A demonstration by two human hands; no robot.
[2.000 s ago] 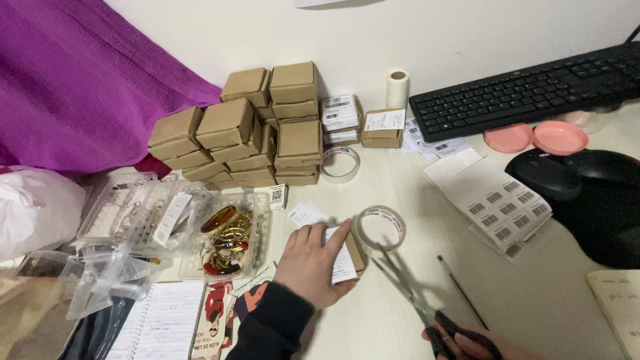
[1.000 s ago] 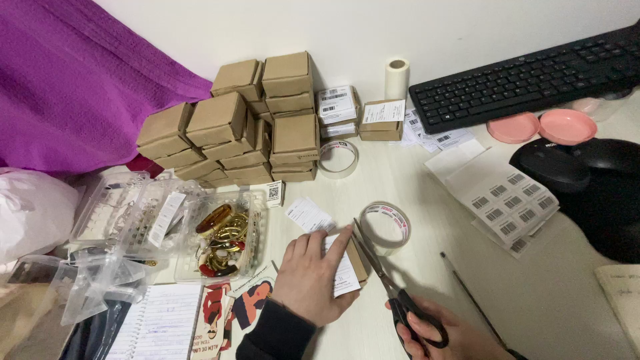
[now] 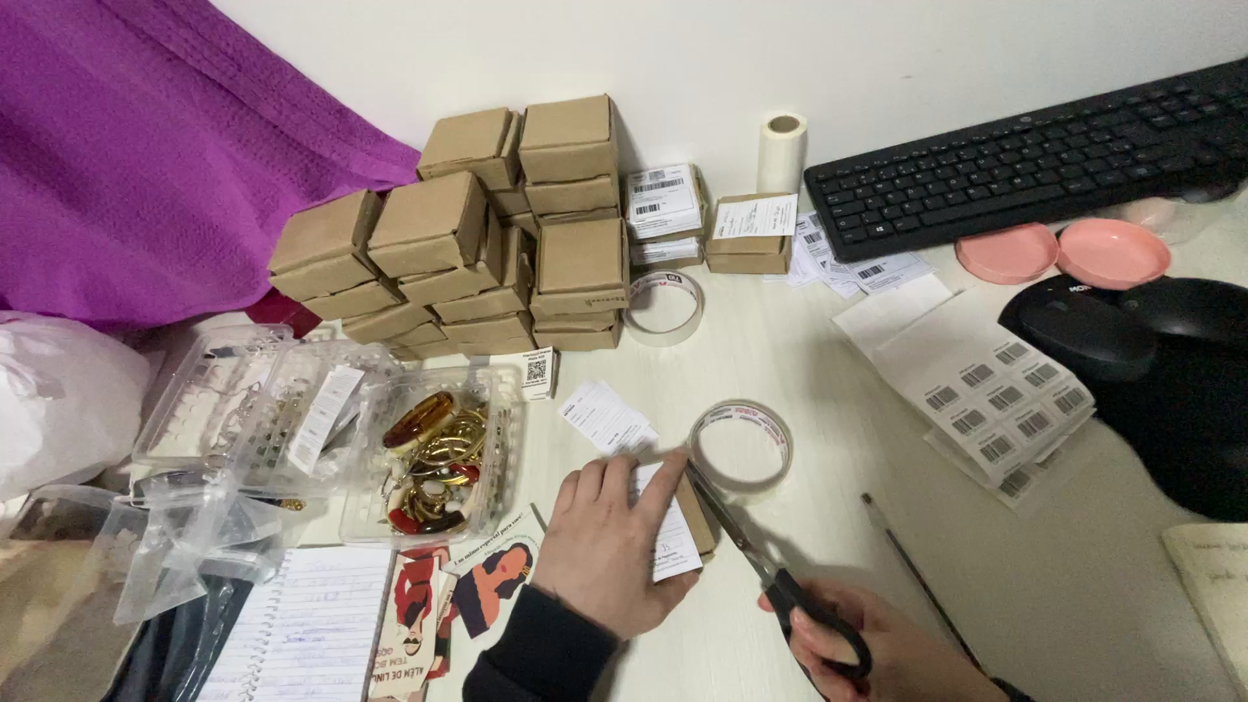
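My left hand (image 3: pixel 609 541) presses a printed paper slip (image 3: pixel 675 531) down on a small cardboard box (image 3: pixel 694 515), with its index finger at the box's top edge. My right hand (image 3: pixel 858 634) grips black-handled scissors (image 3: pixel 780 580). Their metal blades look close together, and the tips lie at the box's upper right corner, near my left index finger. A roll of clear tape (image 3: pixel 741 447) lies flat just beyond the blades. Beyond my left fingers are more paper slips (image 3: pixel 606 417). Whether tape is on the box, I cannot tell.
Stacked cardboard boxes (image 3: pixel 570 258) stand at the back, beside a second tape roll (image 3: pixel 665 308). Bangles fill a clear plastic container (image 3: pixel 507 429) at left, near a spiral notebook (image 3: pixel 307 624). At right are a pen (image 3: pixel 921 575), barcode label sheets (image 3: pixel 1004 400), a keyboard (image 3: pixel 1014 156) and a mouse (image 3: pixel 1077 327).
The scissors, spread apart two seconds ago, have closed and their tips have come to the box's corner. My left hand has stayed on the slip and box.
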